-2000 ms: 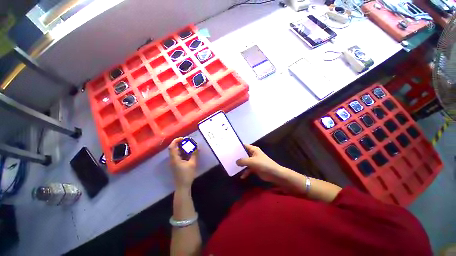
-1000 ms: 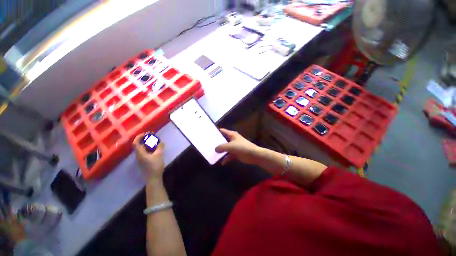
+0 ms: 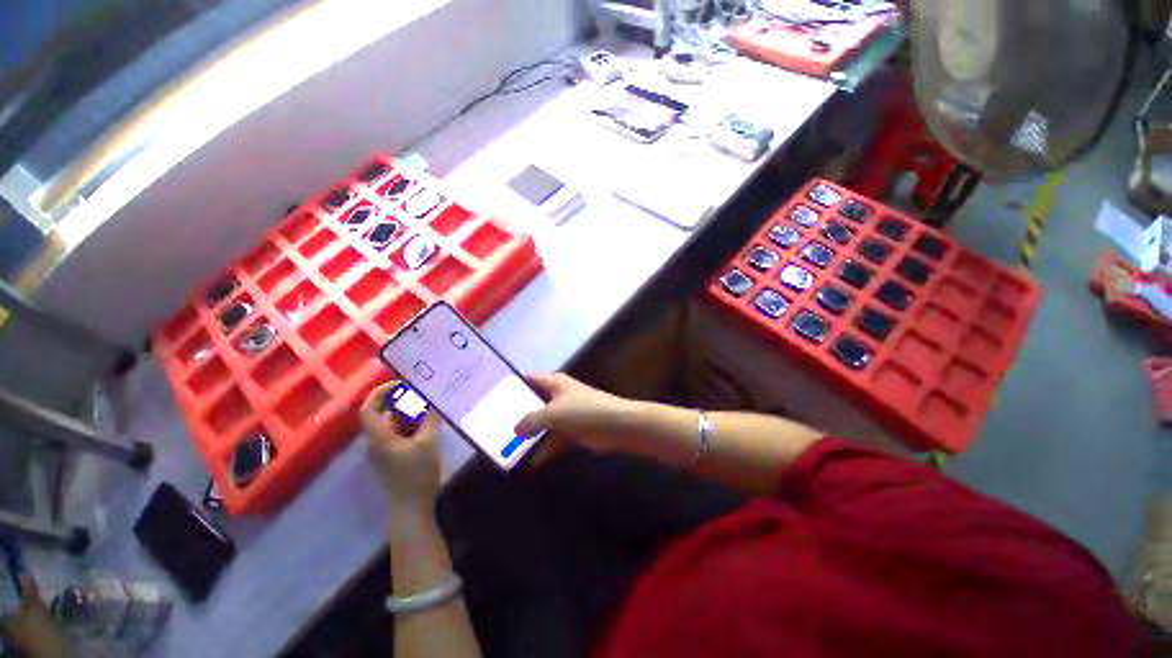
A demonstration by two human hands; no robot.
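My left hand (image 3: 406, 453) holds a small dark smartwatch body (image 3: 408, 402) with a lit white pattern on its screen. My right hand (image 3: 575, 414) holds the test smartphone (image 3: 465, 383), tilted, its lower end in my fingers. The phone screen shows a grey-white page with small icons and a blue button near my thumb. The phone's left edge is close beside the watch; I cannot tell if they touch. The red bench watch tray (image 3: 517, 273) lies behind my hands, partly filled with watches.
A second red watch tray (image 3: 983, 337) stands lower at right. A spare black phone (image 3: 184, 540) lies at left. Slim phones (image 3: 537, 184) and a dark-framed device (image 3: 640, 113) lie farther back. A fan (image 3: 1019, 90) stands upper right. A person's hand (image 3: 32, 627) shows at lower left.
The phone page has changed from nearly plain white to a grey-white page with icons and a blue button. The view has turned right, and both hands still hold the same things close together.
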